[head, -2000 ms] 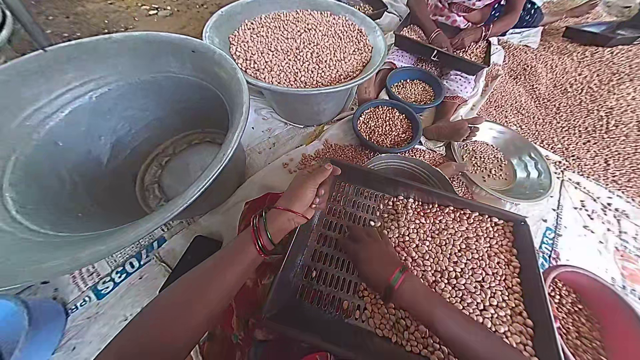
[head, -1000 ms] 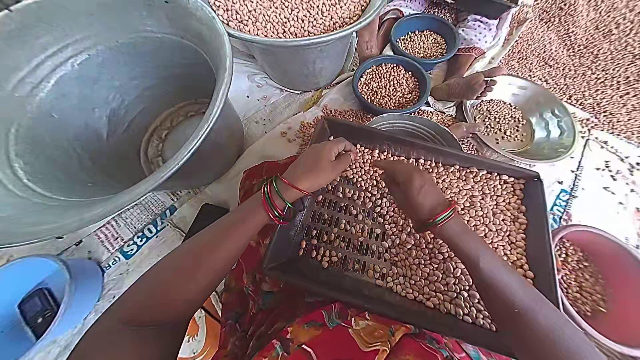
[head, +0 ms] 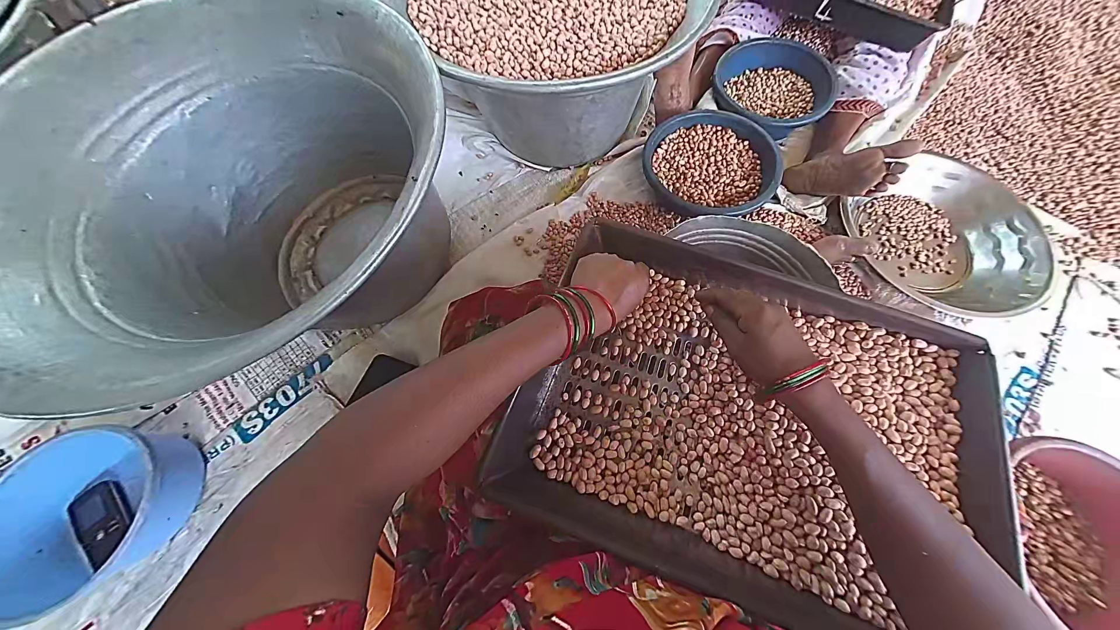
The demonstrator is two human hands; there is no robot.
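Note:
A dark rectangular sieve tray with a slotted bottom rests across my lap, most of it covered by pinkish-brown shelled nuts, which look like peanuts. My left hand, with red and green bangles at the wrist, is at the tray's far left corner, fingers curled down over the nuts; whether it holds any is hidden. Over the middle of the far half is my right hand, its fingers bent toward the left and low over the nuts; its grip is unclear. Bare slots show between and below the hands.
A large metal tub stands at left, a nut-filled one behind. Beyond the tray are two blue bowls of nuts and a steel plate, near another person's feet. A blue container holds a phone; a pink tub is right.
My left hand has gone from the tray's left rim to its far left corner. My right hand has lifted from the slotted part toward the far side. Nuts now cover more of the slots.

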